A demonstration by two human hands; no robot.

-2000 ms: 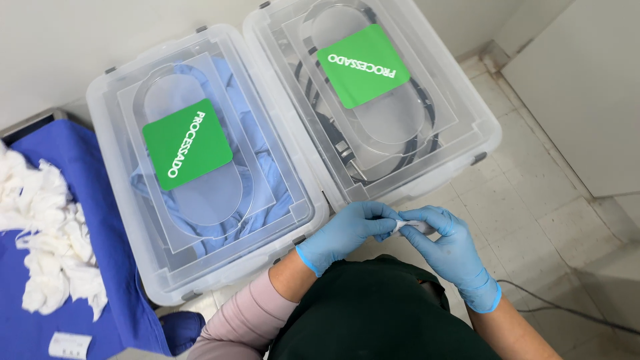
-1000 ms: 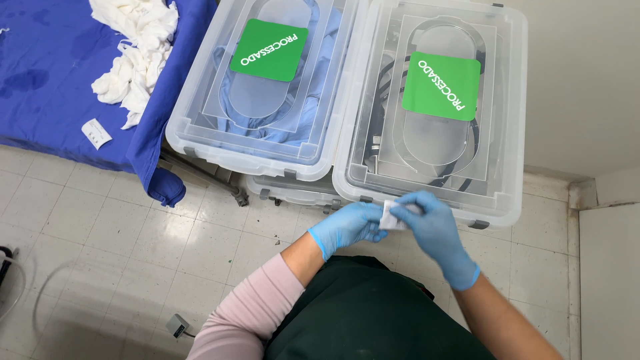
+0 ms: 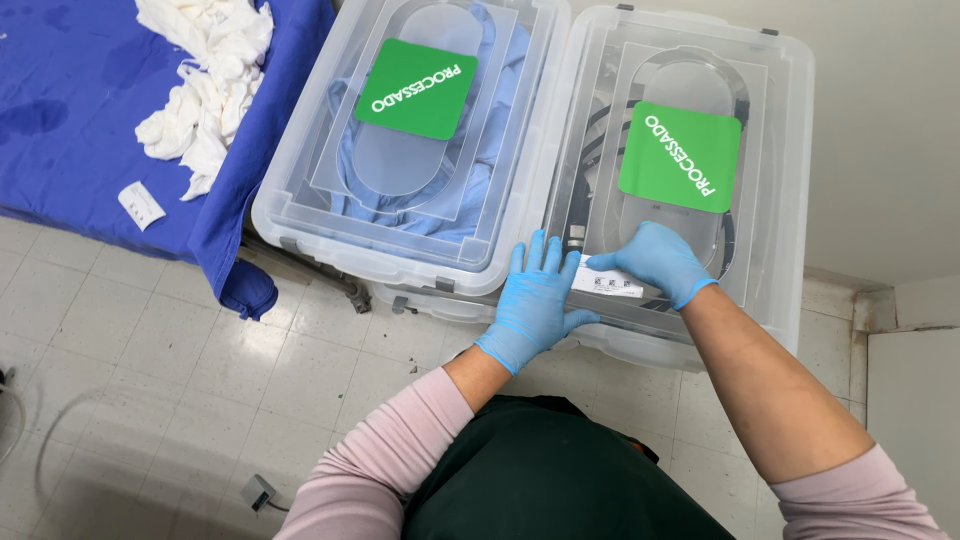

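Note:
On the lid of the right clear plastic bin (image 3: 784,187) lies a small white printed label (image 3: 611,280), close to the lid's front edge. My right hand (image 3: 660,259), in a blue glove, presses on the label's upper part with the thumb side. My left hand (image 3: 534,296), also gloved in blue, rests flat with spread fingers at the bin's front left corner, its fingertips just left of the label. Neither hand grips anything. Black cables or tubes show inside this bin, under a green sign (image 3: 679,156). The left bin (image 3: 300,187) holds blue cloth beneath another green sign (image 3: 417,88).
A blue cloth-covered table (image 3: 67,150) at the left carries crumpled white cloths (image 3: 214,90) and a second white label (image 3: 141,205). Another bin's edge (image 3: 435,304) shows beneath the two. A small grey device with a cord (image 3: 259,491) lies on the tiled floor.
The white piece held between both hands a second ago is now down on the right bin's lid. My left hand has spread out flat on the bin. The view has shifted.

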